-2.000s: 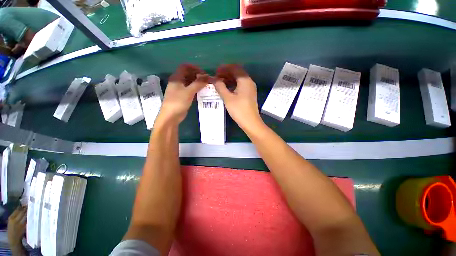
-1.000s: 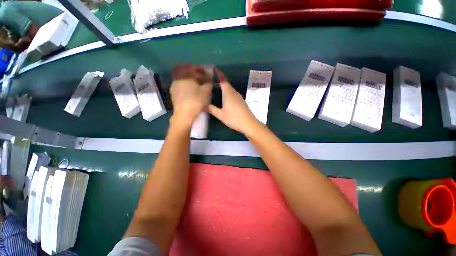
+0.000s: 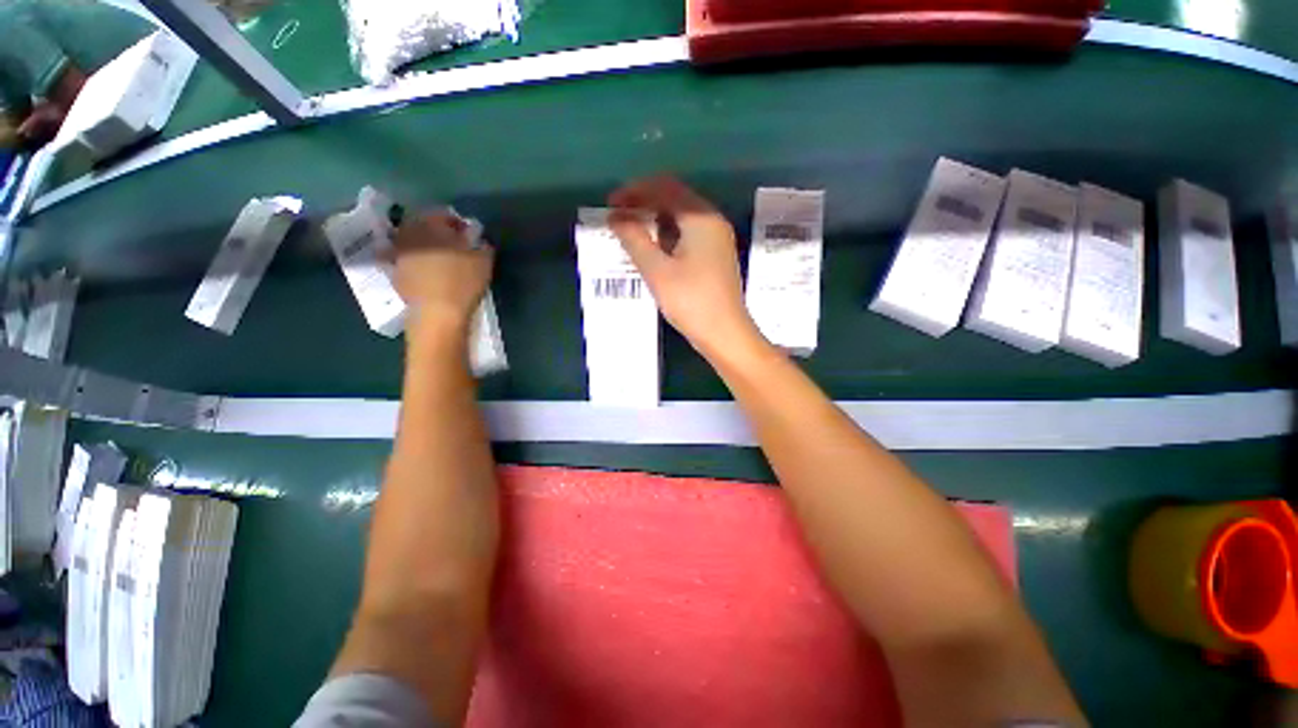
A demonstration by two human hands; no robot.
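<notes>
A small white carton [image 3: 621, 334] with a barcode lies on the green conveyor belt in front of me, its near end at the pale rail. My right hand [image 3: 686, 256] is at its far end, thumb and fingers on the top edge. My left hand [image 3: 439, 263] is over another white carton [image 3: 487, 339] to the left and covers most of it; its fingertips are blurred, so its grip is unclear. A carton with ragged end flaps [image 3: 366, 270] lies just left of that hand. A carton with a square end [image 3: 784, 270] lies right of my right hand.
Several closed cartons [image 3: 1028, 259] lie on the belt at right. A pink-red foam mat [image 3: 683, 597] lies near me, with a yellow-orange round tool [image 3: 1210, 576] at right. A white carton stack [image 3: 171, 605] stands at left. A person's hand [image 3: 43, 121] shows at upper left.
The closed cartons have shifted right along the belt. My left hand has moved left, off the middle carton to the one beside it. My right hand has shifted slightly right and now touches the middle carton's end.
</notes>
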